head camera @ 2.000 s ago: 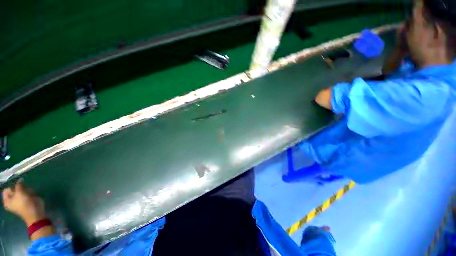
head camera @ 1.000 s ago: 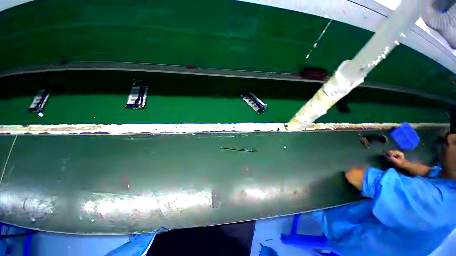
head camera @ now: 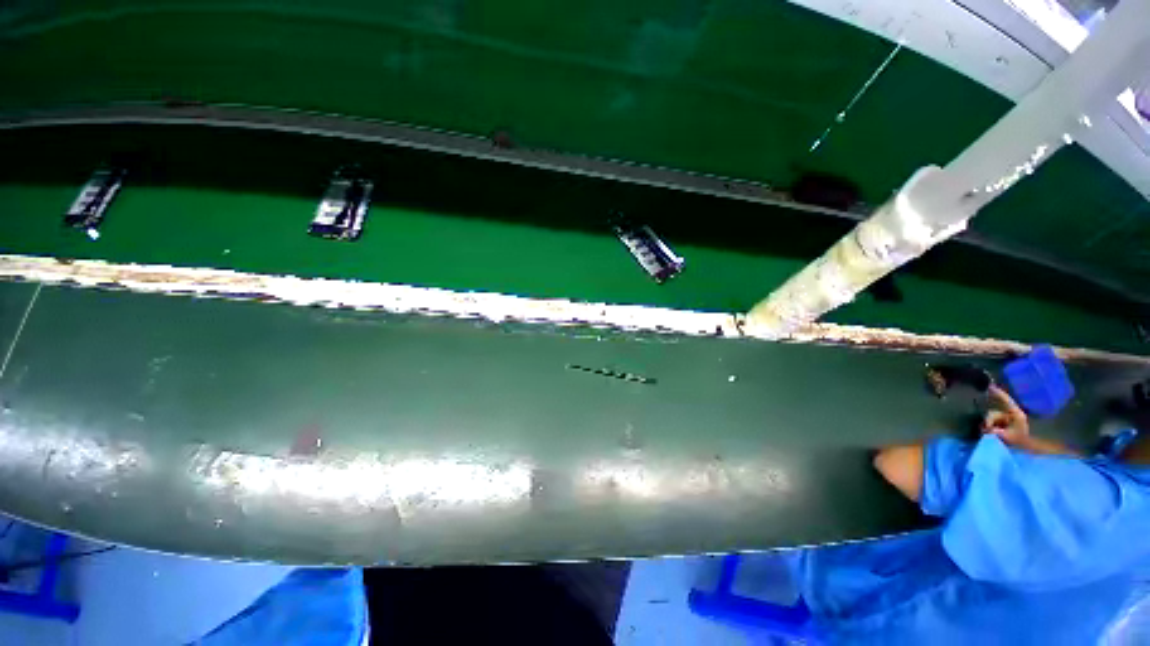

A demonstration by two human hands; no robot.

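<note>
Neither of my hands is in view. A thin dark tweezers or pry stick (head camera: pixel 612 374) lies alone on the worn dark green bench top (head camera: pixel 441 416). Beyond the chipped white edge (head camera: pixel 505 304), three opened phones lie apart on the green belt: one at the left (head camera: pixel 95 199), one left of the middle (head camera: pixel 342 206), and one lying slanted right of the middle (head camera: pixel 648 250). Their silver middles and dark strips show, but small details are too blurred to tell.
A thick pale pole (head camera: pixel 870 246) rises from the white edge towards the upper right. A person in a blue smock (head camera: pixel 1047 505) works at the right, near a blue container (head camera: pixel 1039 380) and small dark items (head camera: pixel 956 380). Blue stool legs (head camera: pixel 753 612) stand below the bench.
The view has swung round and levelled over the bench. My left hand with its red band, seen at the far left two seconds ago, is out of view. The stick still lies on the bench.
</note>
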